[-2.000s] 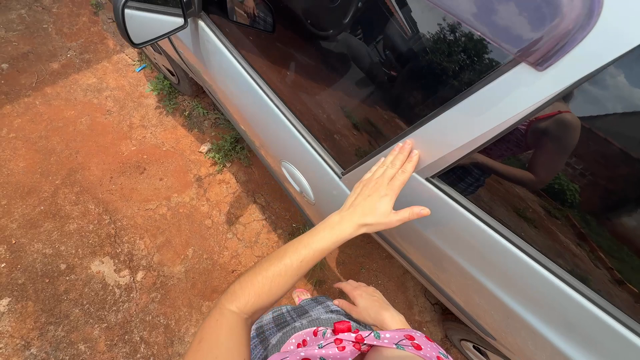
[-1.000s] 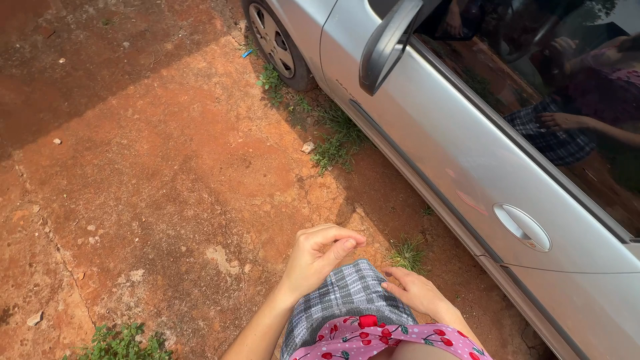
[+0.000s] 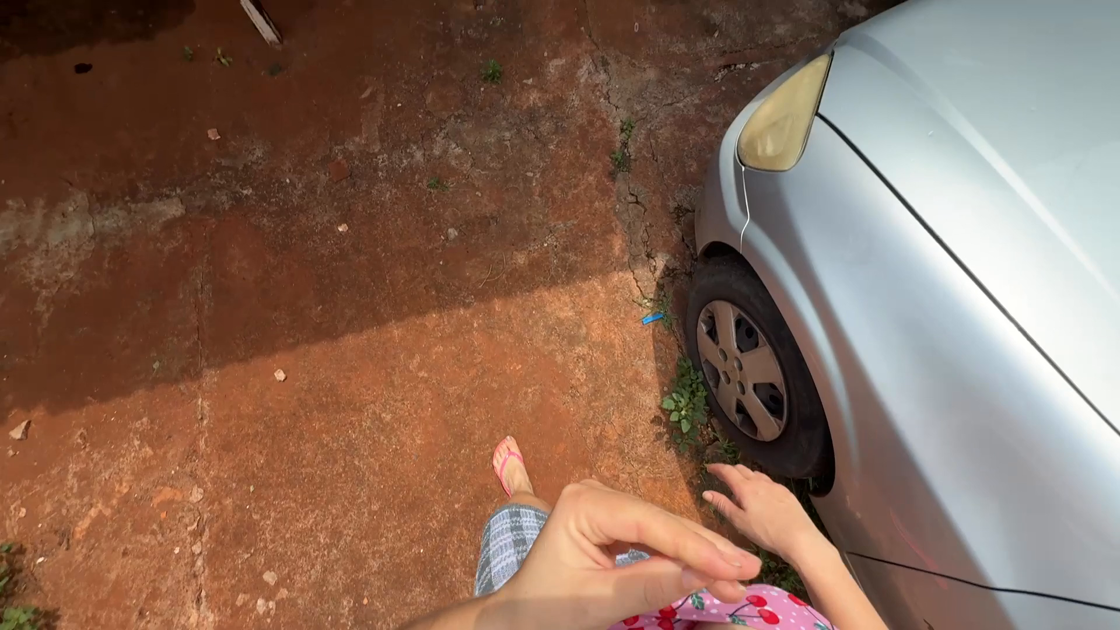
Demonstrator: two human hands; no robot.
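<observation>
My left hand (image 3: 626,547) is in front of my body at the bottom centre, its fingers bent toward the thumb; no object shows in it. To its right, my right hand (image 3: 761,512) hangs with its fingers apart and empty, near the front wheel (image 3: 744,372) of a silver car. The car's front fender (image 3: 840,289), hood (image 3: 989,166) and yellowed headlight (image 3: 786,114) fill the right side. Neither hand visibly touches the car.
Cracked, reddish ground (image 3: 420,394) lies ahead and left, partly shaded. Green weeds (image 3: 687,402) and a small blue piece (image 3: 653,318) are by the tire. One foot in a pink flip-flop (image 3: 509,464) shows. A piece of wood (image 3: 261,22) lies at the top.
The view has moved along the car from its side windows to its front wheel and hood. My left hand, flat on the door pillar two seconds ago, is off the car.
</observation>
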